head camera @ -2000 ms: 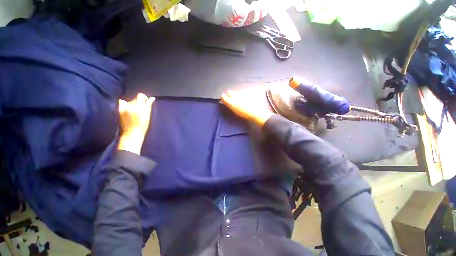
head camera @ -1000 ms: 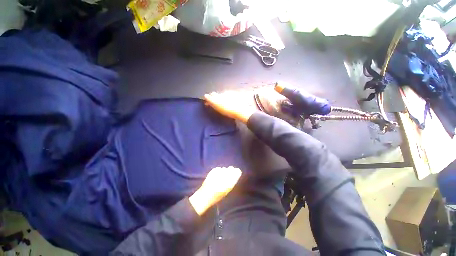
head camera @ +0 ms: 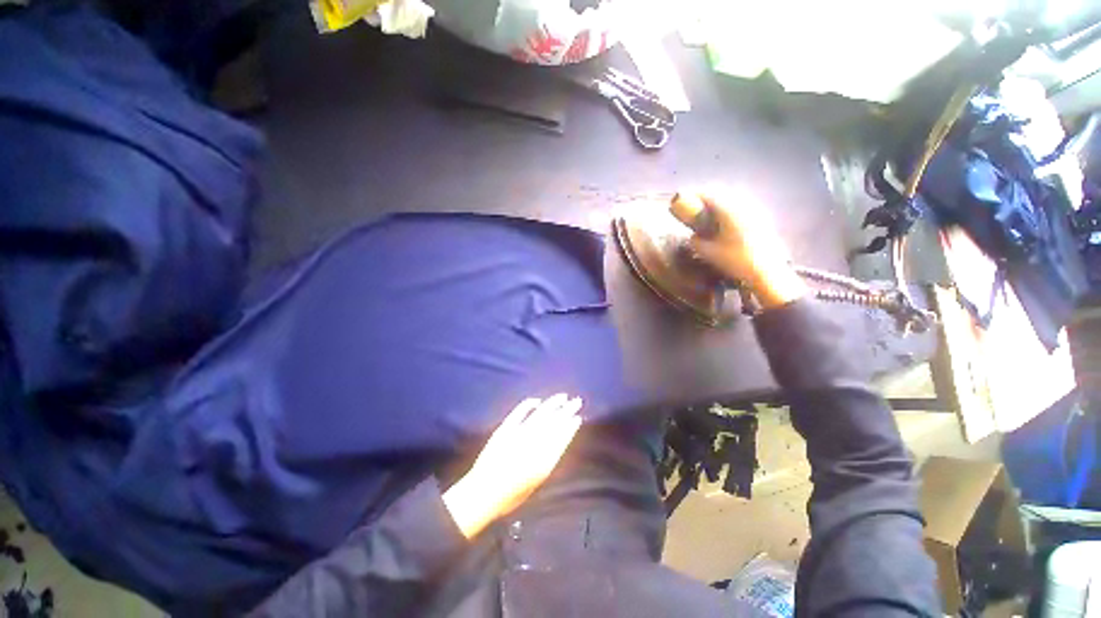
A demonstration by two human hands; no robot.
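A navy garment panel [head camera: 411, 326] lies on the dark pressing table with some wrinkles and a short seam line near its right edge. My left hand [head camera: 522, 459] rests flat on its near edge, fingers slightly apart. My right hand [head camera: 739, 248] is closed around the handle of the steam iron [head camera: 662, 260]. The iron stands on the table just right of the panel, its soleplate rim showing on the left. My hand hides most of the handle.
A pile of navy panels [head camera: 109, 205] fills the left side. Scissors [head camera: 642, 118], a dark strip stack [head camera: 513, 114] and a white plastic bag [head camera: 531, 27] lie at the far side. The ribbed iron hose [head camera: 845, 290] runs right. A cardboard box [head camera: 966, 513] stands below right.
My right hand has left the panel's far edge and taken hold of the iron's handle. My left hand moved from the far left edge to the near edge. The panel has shifted and spread.
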